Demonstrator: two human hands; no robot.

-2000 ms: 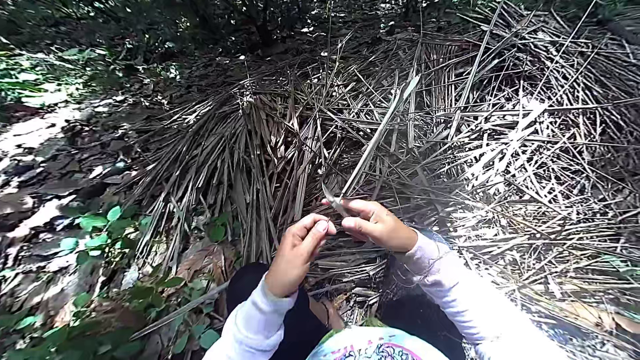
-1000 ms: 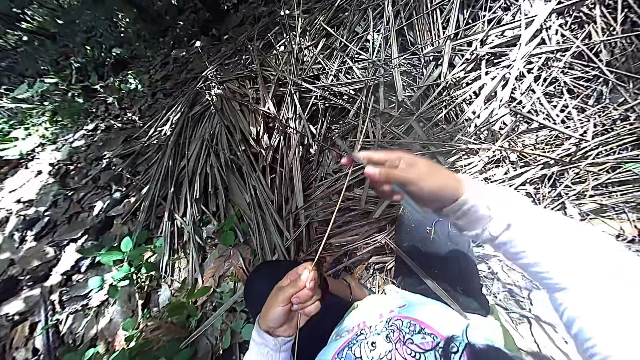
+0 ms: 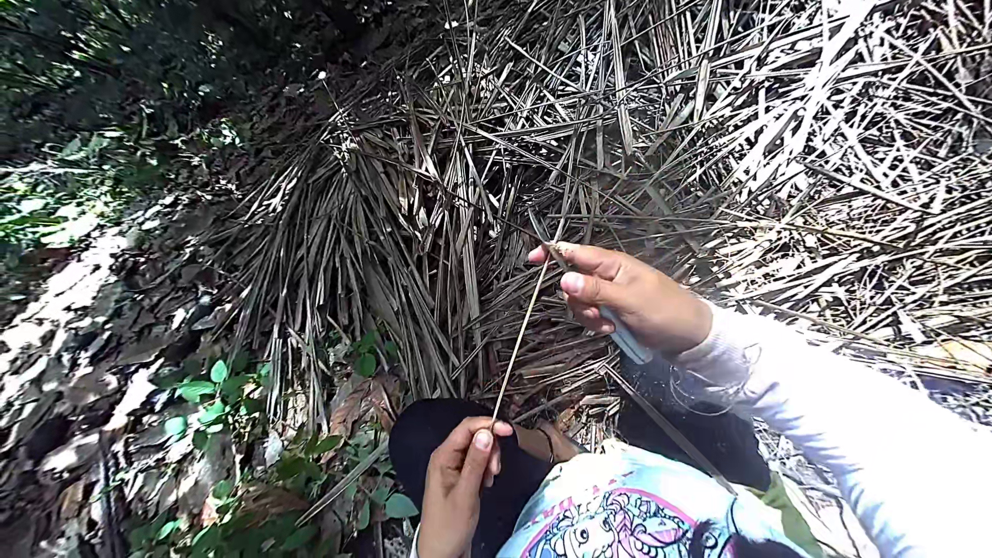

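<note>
My left hand [image 3: 465, 473], low in the view, pinches the lower end of a thin tan stalk [image 3: 521, 341] between thumb and forefinger. The stalk slants up and right to my right hand [image 3: 628, 291]. That hand is closed around a knife with a pale blue handle [image 3: 629, 341]; its slim blade [image 3: 538, 226] points up and left past the forefinger. The stalk's upper part meets the blade and the forefinger. How firmly the blade touches it cannot be told.
A heap of dry, narrow leaf strips [image 3: 372, 256] spreads in front and to the right. Brown leaf litter [image 3: 85, 349] and low green plants [image 3: 213, 391] lie at the left. My bent knee [image 3: 434, 434] and printed shirt [image 3: 612, 519] are at the bottom.
My hands, close together two seconds ago, are now apart with the stalk stretched between them. The left hand has moved down toward my body. The view has shifted somewhat.
</note>
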